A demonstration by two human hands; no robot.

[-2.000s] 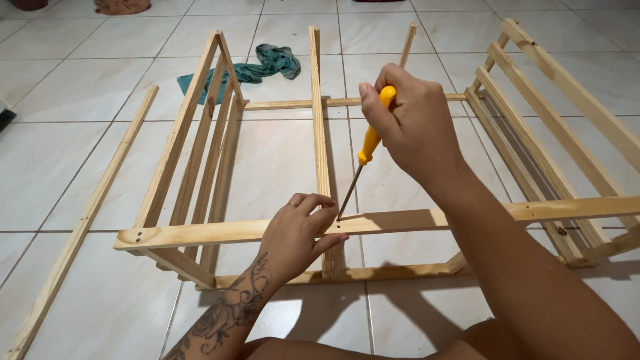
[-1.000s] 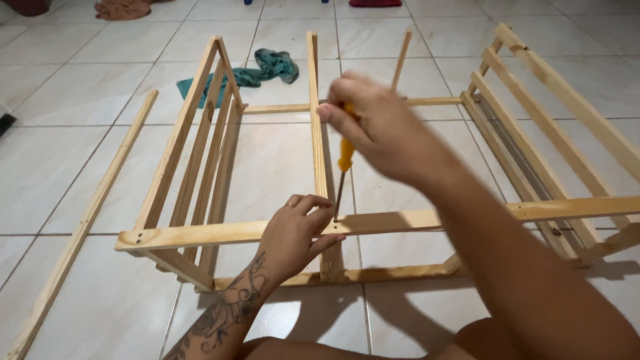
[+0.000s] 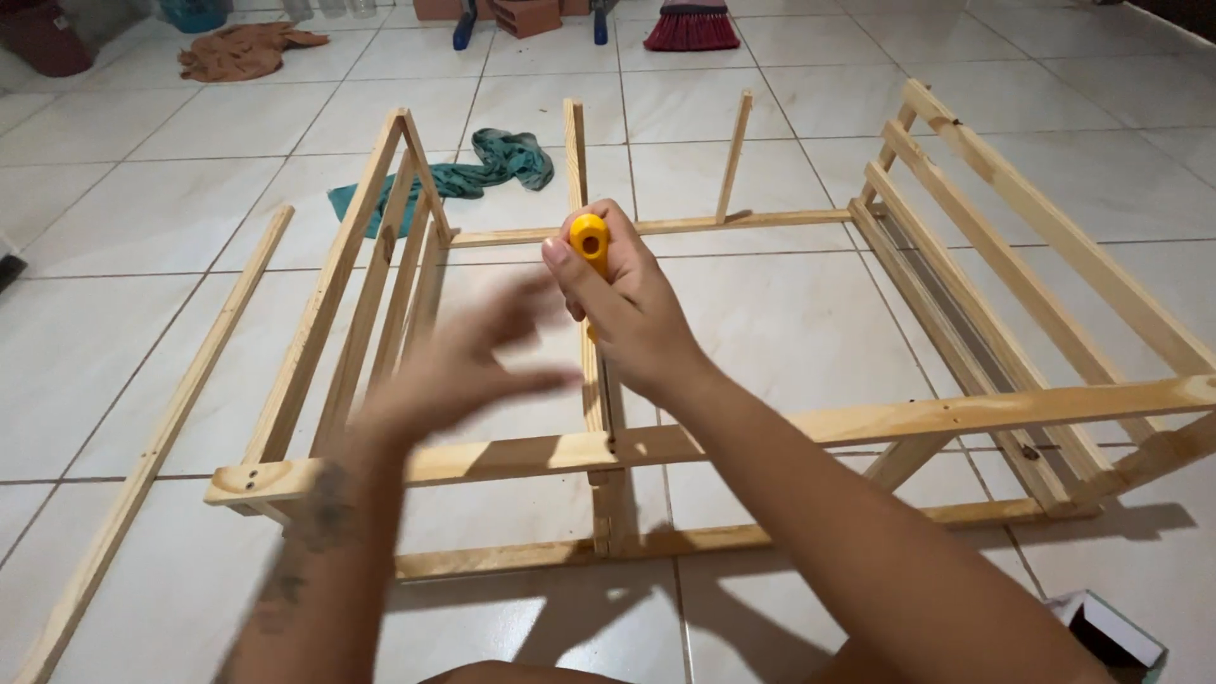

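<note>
My right hand (image 3: 632, 304) grips the yellow handle of a screwdriver (image 3: 590, 237), whose shaft points down to a screw spot on the near wooden rail (image 3: 532, 454). That rail is part of a pine slatted frame standing on the floor, and an upright slat (image 3: 576, 152) meets it near the middle. My left hand (image 3: 465, 361), blurred, is raised off the rail just left of the screwdriver, fingers apart, holding nothing. The tip of the screwdriver is small, and whether it sits in a screw head is hard to tell.
A loose wooden strip (image 3: 161, 437) lies left of the frame. Behind the frame's left side is a teal cloth (image 3: 465, 179). Farther back are a brown cloth (image 3: 242, 52), a broom head with red bristles (image 3: 692, 27) and bricks (image 3: 525, 17). An open small box (image 3: 1111, 632) stands at lower right.
My left hand has left the rail, where it rested beside the screwdriver tip, and has moved up. The screwdriver stands more upright, still in my right hand. The view has tilted up slightly.
</note>
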